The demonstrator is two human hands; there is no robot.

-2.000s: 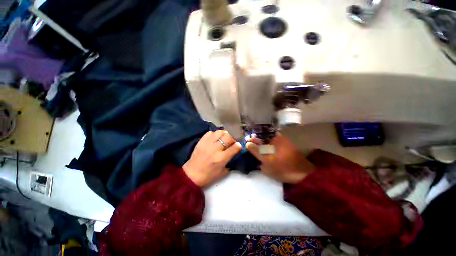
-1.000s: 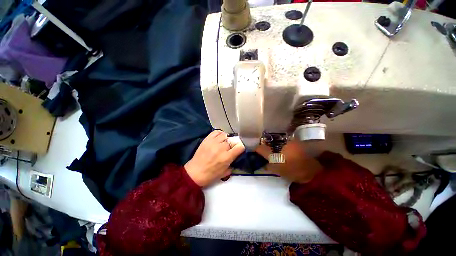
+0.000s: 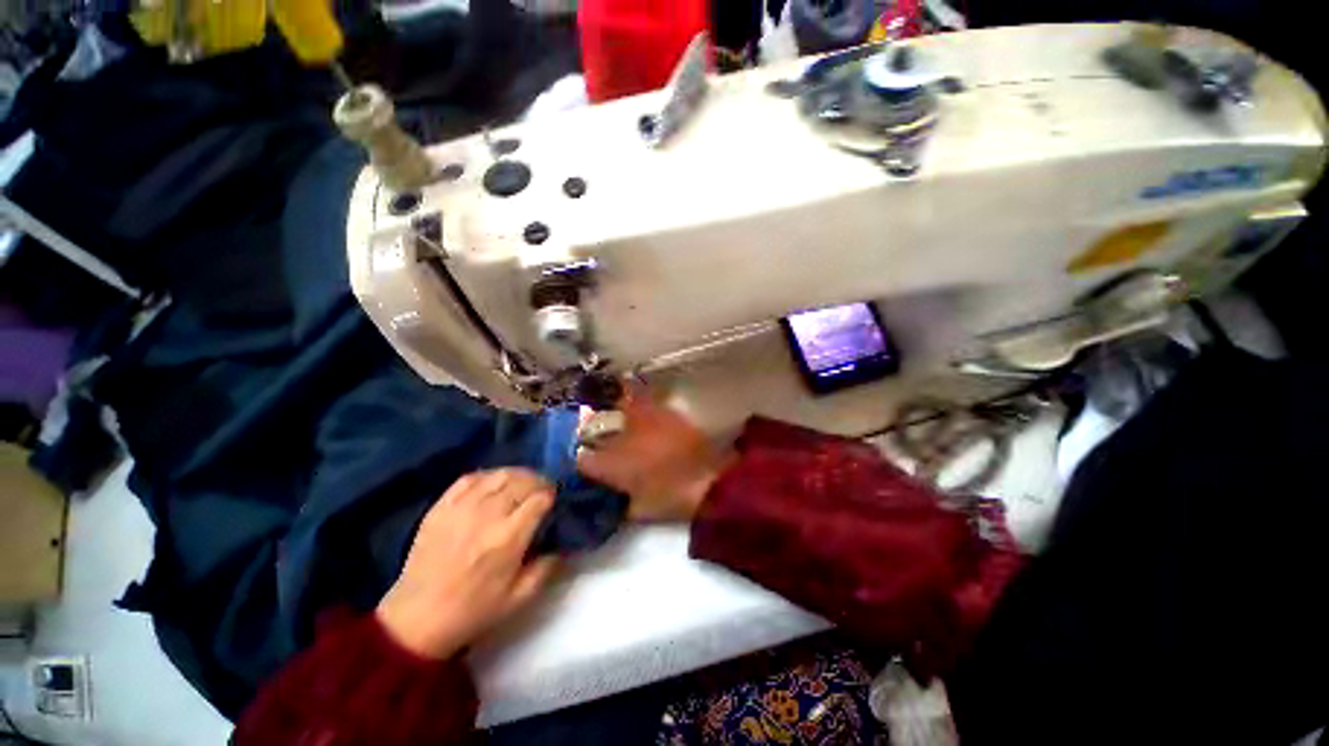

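Note:
Dark navy cloth (image 3: 292, 496) lies left of the sewing machine head (image 3: 700, 219) and runs to the needle area (image 3: 576, 386). A brighter blue strip (image 3: 560, 445) shows beside the presser foot. My left hand (image 3: 474, 554) lies bare on the cloth left of and below the needle, its fingertips on the fabric edge. My right hand (image 3: 652, 455) is bare, close to the needle under the machine arm. Its fingertips are at the dark folded cloth (image 3: 586, 517), partly hidden and blurred, so its grip is unclear.
A lit smartphone (image 3: 841, 346) lies under the arm. Metal scissors or snips (image 3: 947, 437) lie right of my right sleeve. Dark cloth (image 3: 1166, 554) is heaped at the right. Red cloth (image 3: 641, 44) stands behind the head. A beige machine part (image 3: 29, 532) is at the left edge.
The view has swung right, showing more of the machine. My left hand has moved back from the needle, and the brighter blue strip is exposed between the hands.

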